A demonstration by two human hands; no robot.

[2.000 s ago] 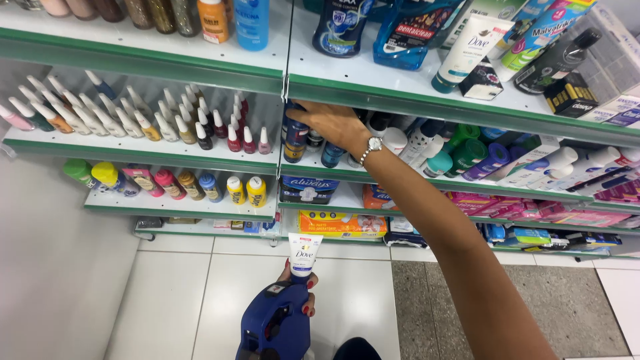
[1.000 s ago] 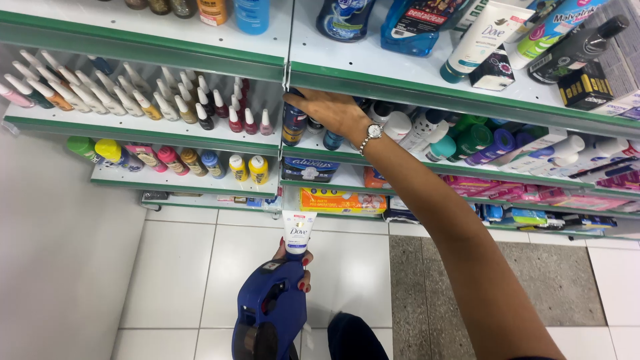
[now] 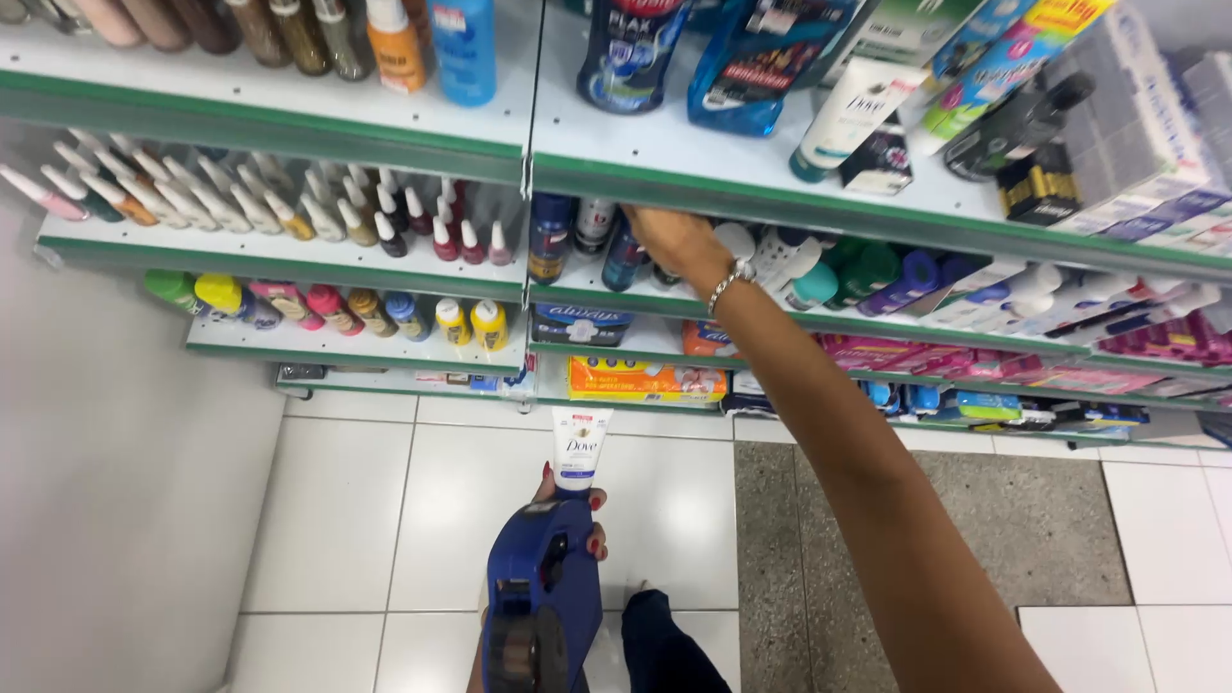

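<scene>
My left hand (image 3: 595, 525), with red nails, holds a white Dove tube (image 3: 579, 450) upright over the floor, together with a blue handheld price labeller (image 3: 541, 587). My right hand (image 3: 679, 241), with a metal-banded watch (image 3: 733, 279) at the wrist, reaches under the green-edged upper shelf (image 3: 770, 197). It is at a dark blue can (image 3: 624, 258) in a row of deodorants; its fingertips are partly hidden behind the shelf edge, so its grip is unclear. Left of it stand another dark blue can (image 3: 550, 239) and a grey-and-black can (image 3: 594, 226). Another Dove tube (image 3: 852, 120) leans on the upper shelf.
Nail polish bottles (image 3: 241, 202) fill the left shelf, with small colourful bottles (image 3: 332, 308) below. Mouthwash bottles (image 3: 630, 58) stand above my right hand. Packs of pads (image 3: 582, 325) and an orange pack (image 3: 647, 378) lie lower. A pale wall (image 3: 125, 462) borders the left side.
My right hand has shifted to the right along the deodorant row, away from the leftmost dark blue can, whose top now shows. My left hand still holds the tube and labeller.
</scene>
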